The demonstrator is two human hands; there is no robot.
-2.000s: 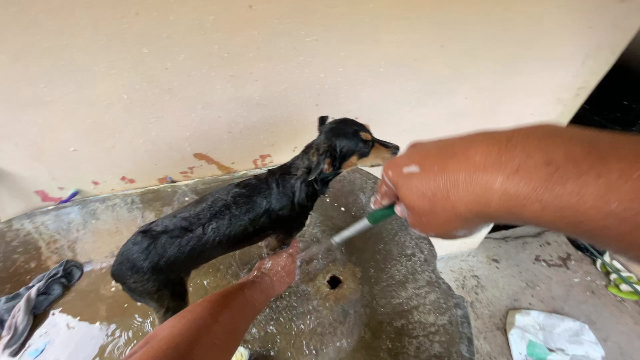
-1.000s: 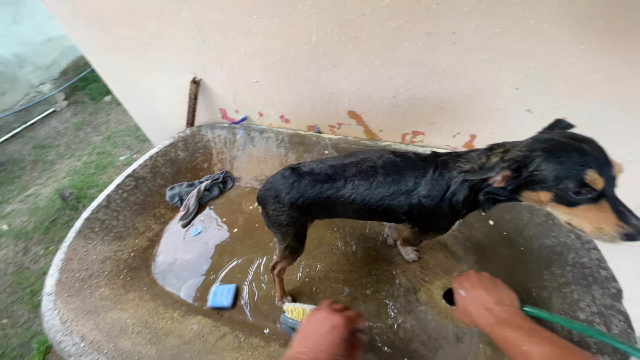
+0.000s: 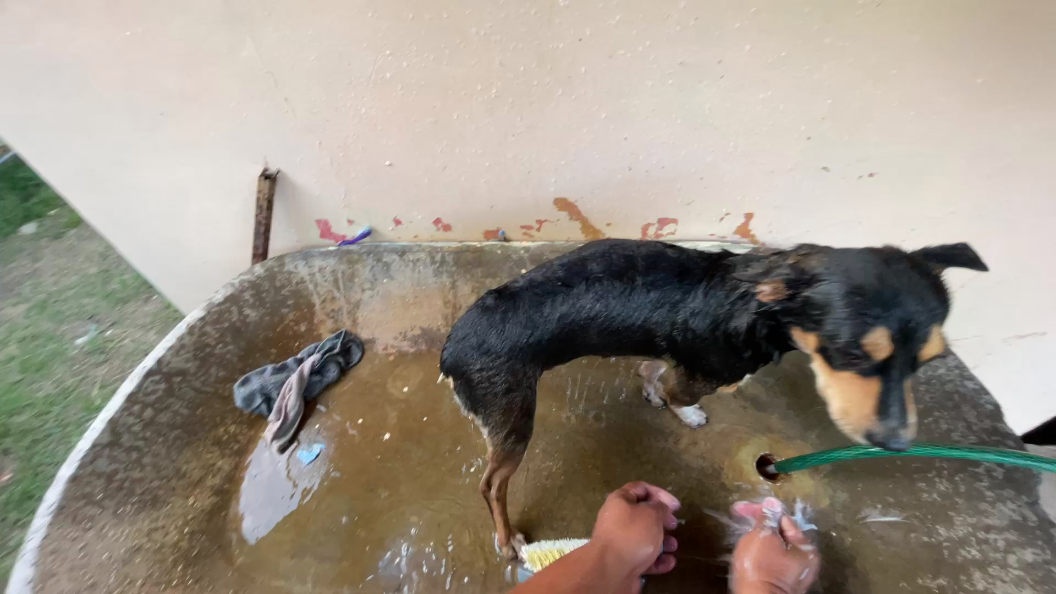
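Observation:
A wet black-and-tan dog (image 3: 610, 305) stands in a stained basin (image 3: 198, 396), its head lowered at the right. My left hand (image 3: 639, 528) is curled near the dog's hind paw, with no object visible in it. Behind its wrist lies a brush with pale bristles (image 3: 551, 553), partly hidden by my forearm. My right hand (image 3: 775, 549) is curled below the drain hole, wet, with water splashing around it and no object visible. A green hose (image 3: 916, 452) runs in from the right, its end at the drain hole (image 3: 767, 467).
Grey and pinkish wet cloths (image 3: 301, 384) lie at the basin's left, near a small blue piece (image 3: 310, 453). A wall (image 3: 528, 107) with peeling paint rises behind. A purple object (image 3: 355, 238) rests on the back rim, and a rusty post (image 3: 264, 214) stands at the corner. Grass lies left.
Two seconds ago my right hand held the hose; it has let go, and the hose end lies at the drain. My left hand has moved off the brush. The dog's head is lower.

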